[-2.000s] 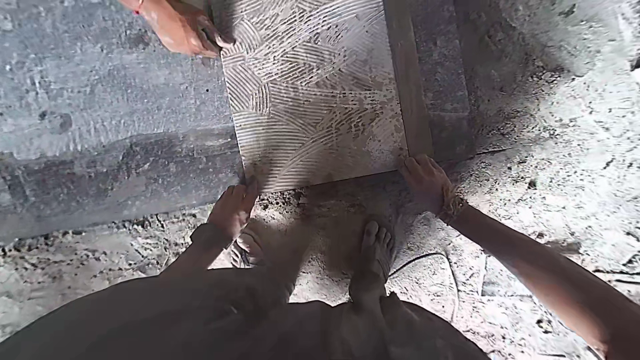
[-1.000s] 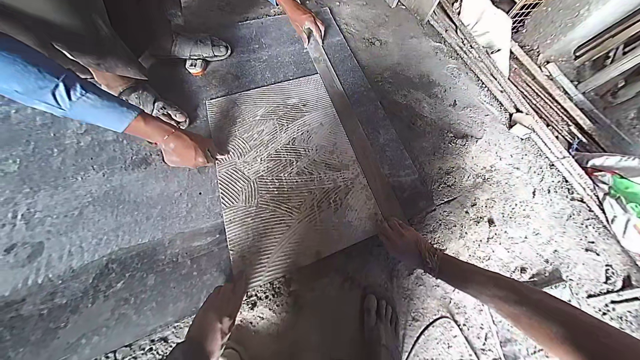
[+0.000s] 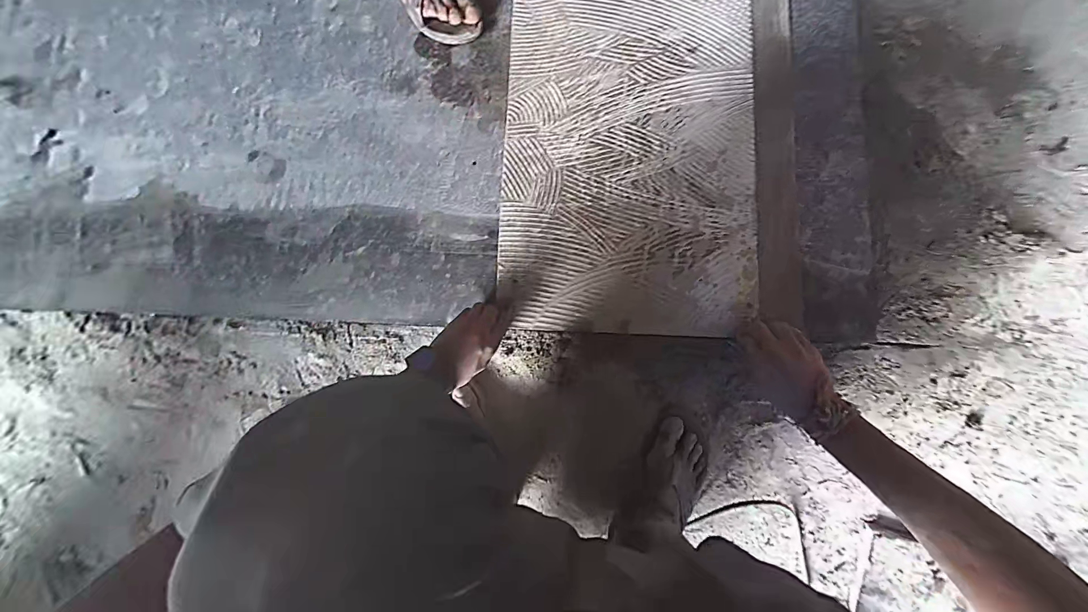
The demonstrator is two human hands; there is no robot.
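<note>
A large slab [image 3: 629,170] with a combed, ridged pattern on its face lies at the upper middle. Along its right side runs a long flat bar [image 3: 775,170]. My left hand [image 3: 472,340] has its fingers at the slab's near left corner. My right hand [image 3: 786,365] is at the near right corner, its fingertips on the near end of the bar and beside the slab's edge. Whether either hand grips firmly or only presses is hidden by the fingers.
Grey stone-like surface [image 3: 255,170] extends left of the slab, and a dark strip [image 3: 833,187] lies right of the bar. Another person's sandalled foot [image 3: 449,19] stands at the top. My bare foot [image 3: 676,463] is on rough, dusty ground [image 3: 977,382], near a thin cable [image 3: 799,535].
The view has shifted a lot. The other person's hands, seen on the slab's left edge and at the bar's far end one second ago, are out of view. My hands remain at the near corners.
</note>
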